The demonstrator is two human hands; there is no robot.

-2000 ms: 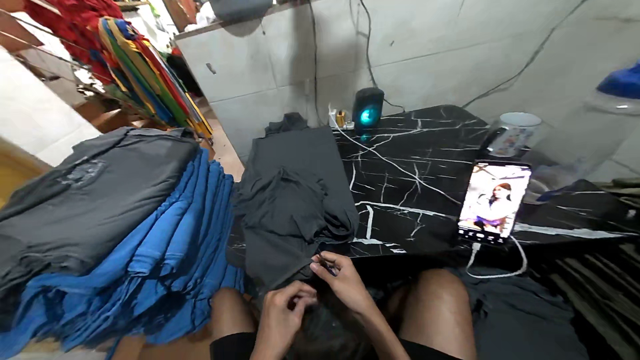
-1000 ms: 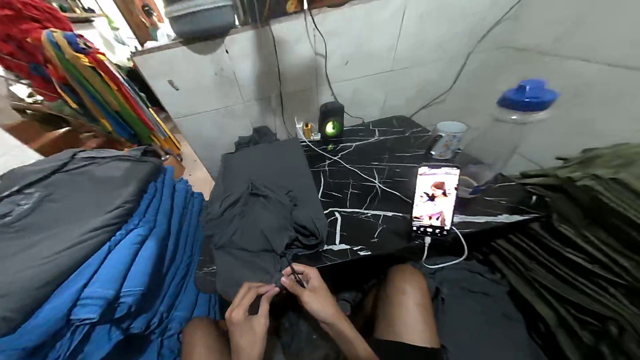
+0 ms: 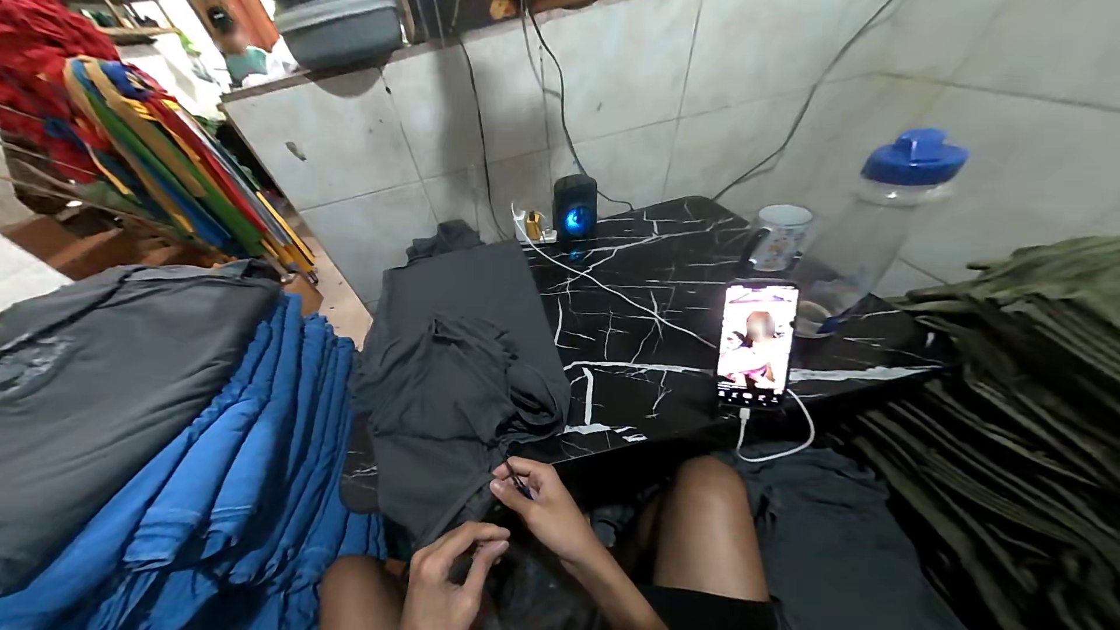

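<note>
Dark grey fabric garments [image 3: 455, 341] lie in a rumpled layer over the left part of a black marble-patterned table [image 3: 647, 350] and hang past its front edge. My right hand [image 3: 542, 507] is closed on a small thin dark tool [image 3: 518, 479], its tip at the edge of the grey cloth; the exact kind of tool cannot be told. My left hand [image 3: 455, 569] is beside it, lower and to the left, thumb and forefinger bent with a gap between them. Whether it holds a bit of thread or cloth is too small to tell.
Folded blue garments [image 3: 262, 437] with a grey one [image 3: 131, 376] on top are stacked at left. A lit phone [image 3: 758, 346] on a white cable, a mug [image 3: 779, 236], a blue-capped bottle [image 3: 853, 245] and a small speaker [image 3: 575, 208] stand on the table. Olive garments [image 3: 1006, 394] are piled at right.
My left hand has moved a little apart from my right hand. The light on the speaker has changed colour, and the phone's picture has changed.
</note>
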